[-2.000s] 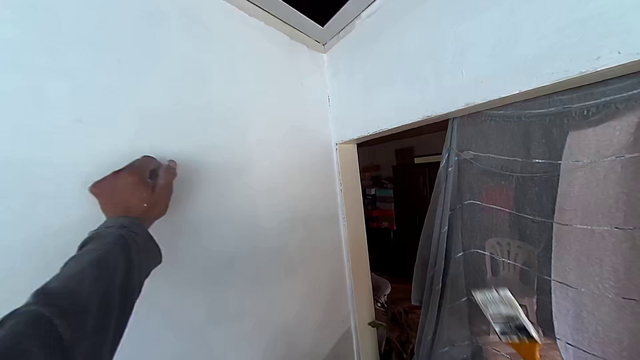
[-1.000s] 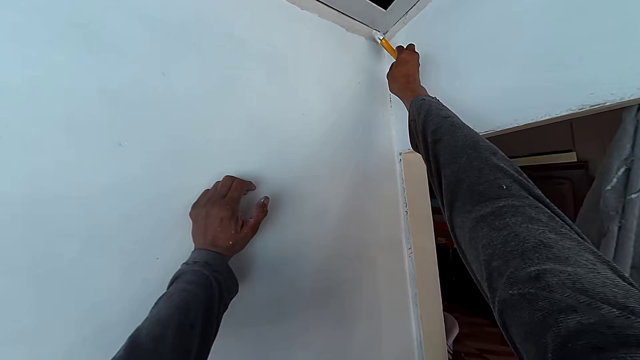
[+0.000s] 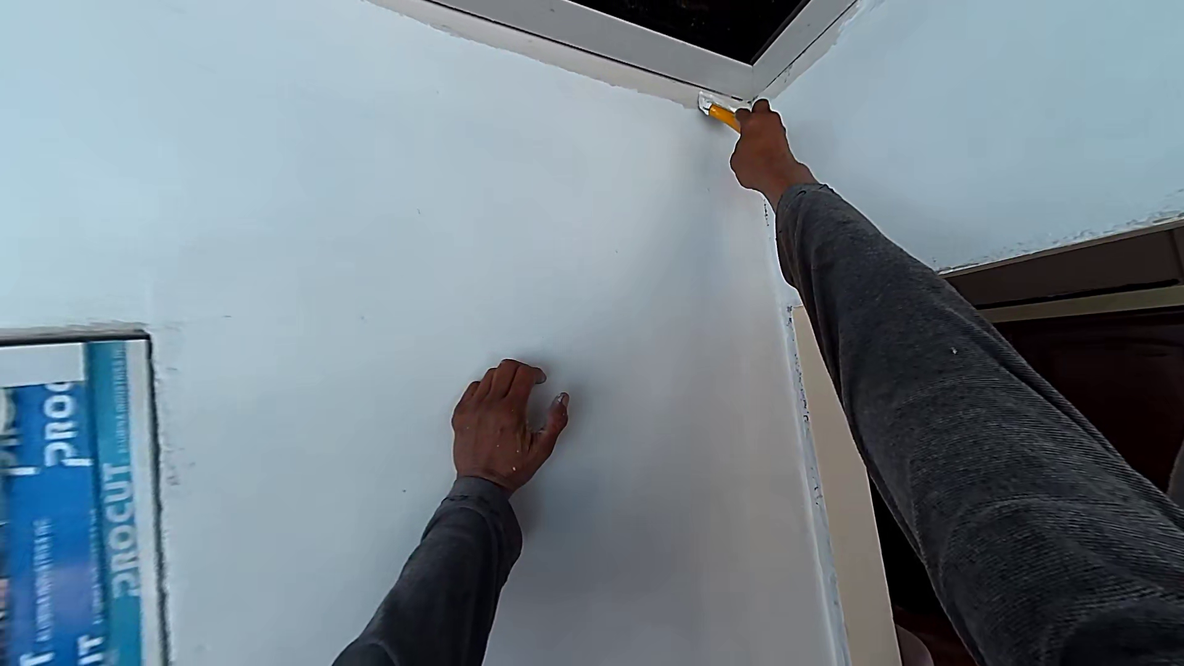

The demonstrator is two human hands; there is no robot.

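My right hand [image 3: 766,153] is raised to the upper corner of the room and grips the yellow handle of a paintbrush [image 3: 721,113]. The whitish bristles meet the white wall [image 3: 592,240] right at the beige strip under the frame of an opening. My left hand [image 3: 504,425] rests on the same wall, lower and further left, with its fingers curved, its thumb apart and nothing held. Small pale specks dot its skin. Grey sleeves cover both arms.
A pale frame [image 3: 675,69] borders a dark opening overhead. At the lower left, blue printed sheeting [image 3: 55,518] with writing fills a framed recess. A beige door jamb [image 3: 846,499] and a dark doorway lie at the right, partly behind my right arm.
Two seconds ago my right hand and the brush were low by the doorway curtain; they then rose to the upper corner. Since one second ago the brush has moved slightly left along the strip.
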